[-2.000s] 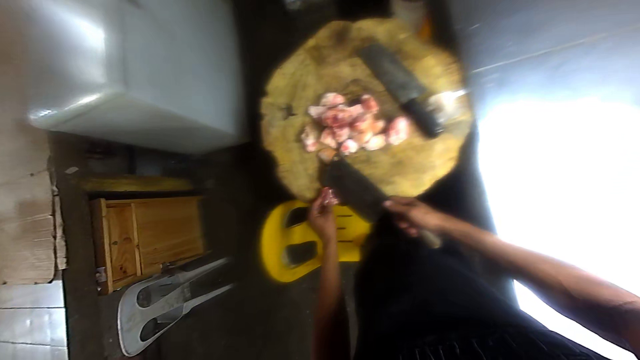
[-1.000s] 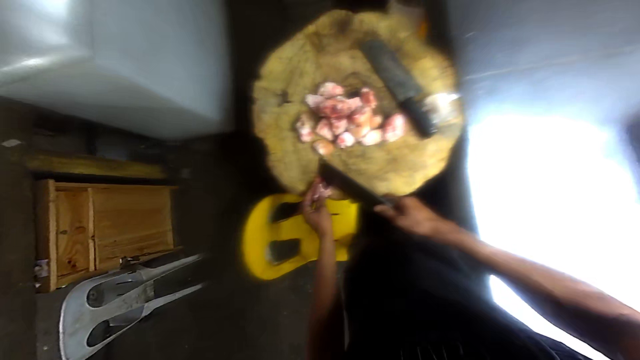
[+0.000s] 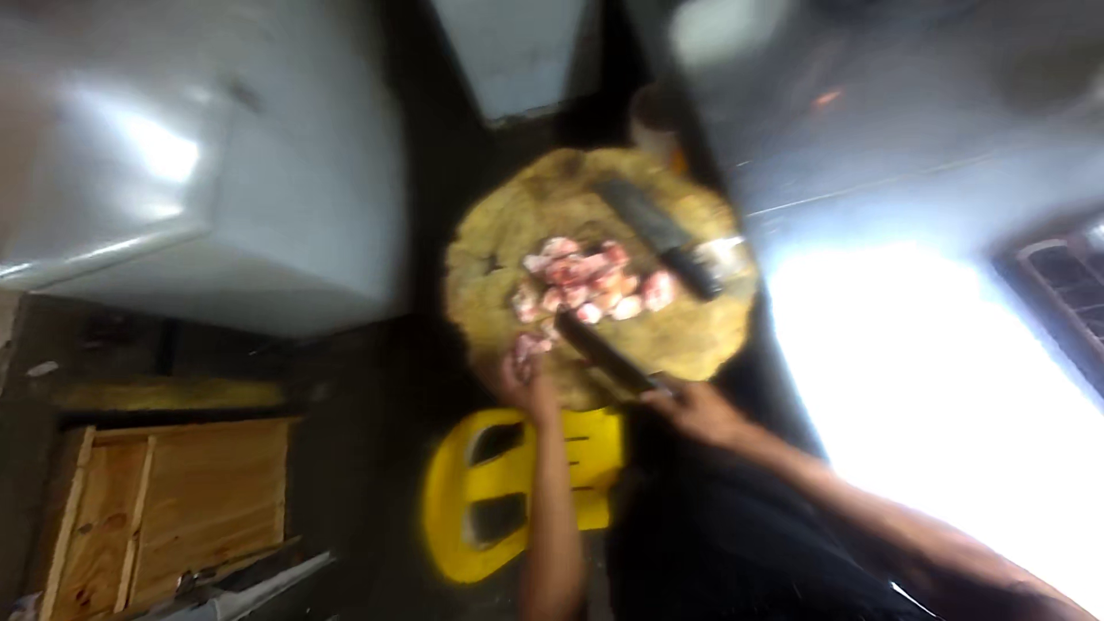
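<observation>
A round wooden chopping block (image 3: 492, 233) bears a heap of cut raw meat pieces (image 3: 586, 276). My left hand (image 3: 528, 388) is at the block's near left edge, its fingers closed on a piece of meat (image 3: 530, 347). My right hand (image 3: 694, 410) grips the handle of a cleaver (image 3: 604, 352), whose dark blade points up and left, its tip at the near side of the heap. A second cleaver (image 3: 642, 216) with a black handle lies on the block's upper right part. Blur hides the exact finger positions.
Below the block is a yellow plastic chair (image 3: 457, 500). A white appliance-like box (image 3: 302, 190) stands at left, above a wooden crate (image 3: 207, 500). A metal-looking surface (image 3: 862, 181) runs along the right. A container (image 3: 653, 121) stands behind the block.
The right hand's cleaver has shifted from the block's near edge toward the meat heap. My left hand still holds meat near the edge. The view has shifted.
</observation>
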